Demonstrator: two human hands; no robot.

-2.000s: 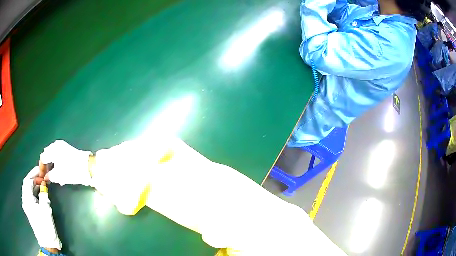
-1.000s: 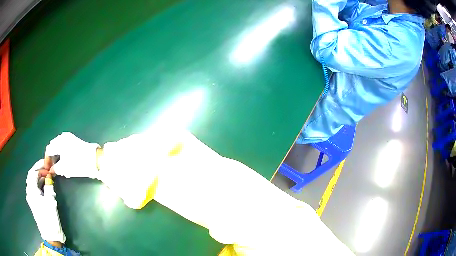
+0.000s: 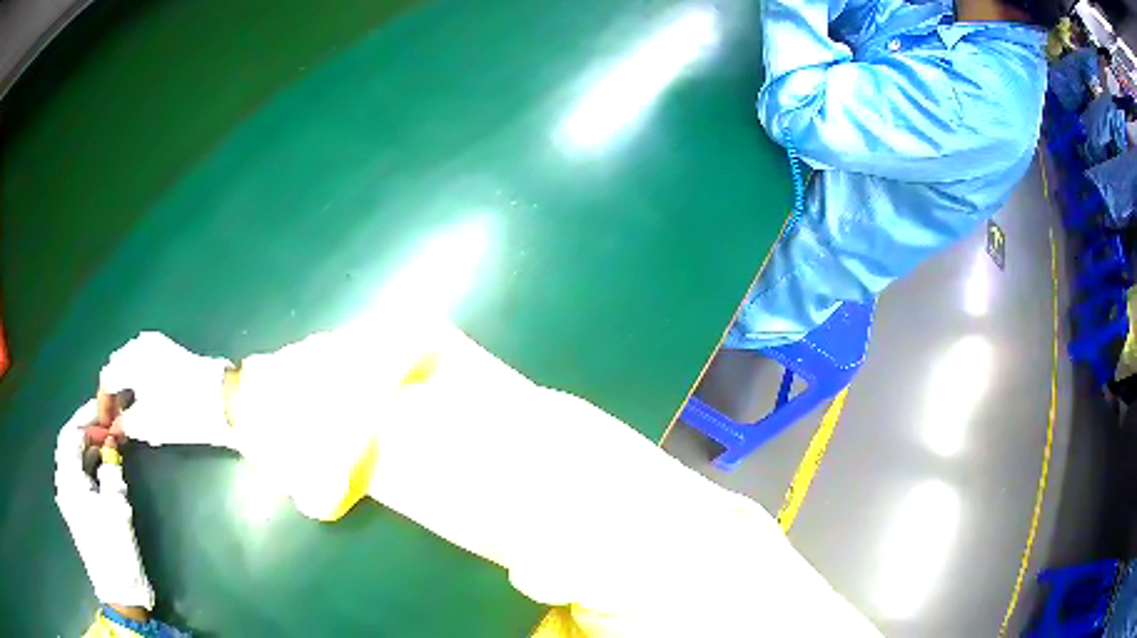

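Observation:
My right hand [image 3: 168, 389], in a white glove with bare fingertips, is at the left side of the view above the green surface. My left hand [image 3: 97, 517], also white-gloved, is just below it, with a small yellow finger cot [image 3: 112, 457] on one digit and a blue band [image 3: 140, 621] at the cuff. The bare fingertips of both hands meet. No object shows between them; whether they pinch something small is hidden.
The shiny green belt or bench [image 3: 524, 287] spans the middle. A sliver of red-orange foam [image 3: 3, 349] is at the far left edge. A blue-smocked person [image 3: 885, 137] sits on a blue stool [image 3: 829, 349] at upper right. Grey floor [image 3: 985, 299] with yellow lines lies beyond.
The red-orange slab has moved left, almost out of view. My hands stay together in nearly the same place; the view has shifted slightly.

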